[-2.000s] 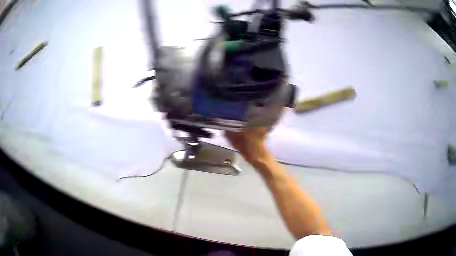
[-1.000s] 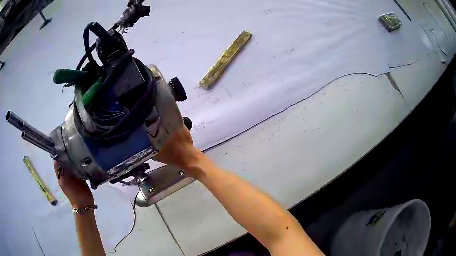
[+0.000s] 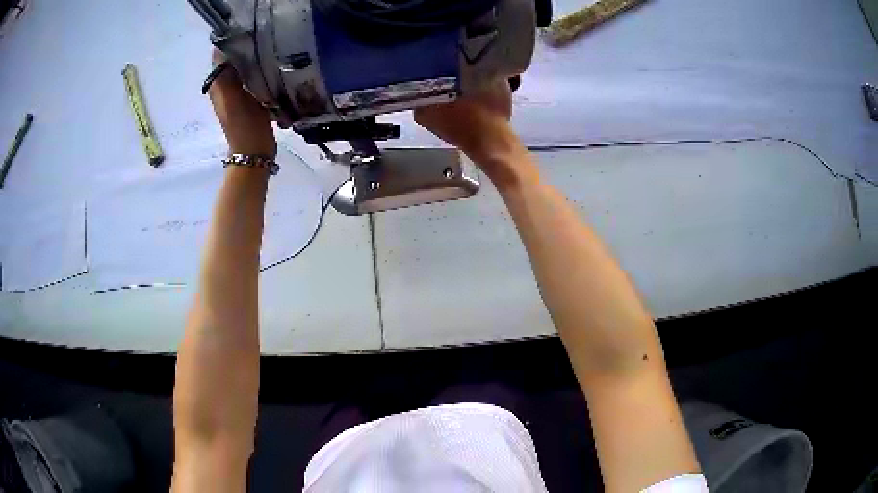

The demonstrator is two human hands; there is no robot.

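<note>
The straight knife cutting machine [image 3: 390, 63] stands at the top centre, its motor head cut off by the top edge. Its shiny base plate [image 3: 414, 180] shows at the cut line of the paper marker [image 3: 193, 207]. My right hand [image 3: 472, 120] is at the underside of the motor and holds the machine, its fingers hidden behind it. My left hand [image 3: 241, 111], with a bracelet at the wrist, is at the machine's left side. Its fingertips are hidden, so its grip cannot be told.
Yellowish long weights lie on the marker at the left [image 3: 142, 116] and top right [image 3: 592, 19]. A dark bar [image 3: 15, 149] is at the far left. A white bucket [image 3: 756, 453] is below the table's curved front edge. A white rounded fabric thing [image 3: 428, 453] fills the bottom centre.
The view has turned and shifted, so the machine shows higher. My left hand, out of sight at first, came to the machine's left side and is still there. My right hand stays at the machine.
</note>
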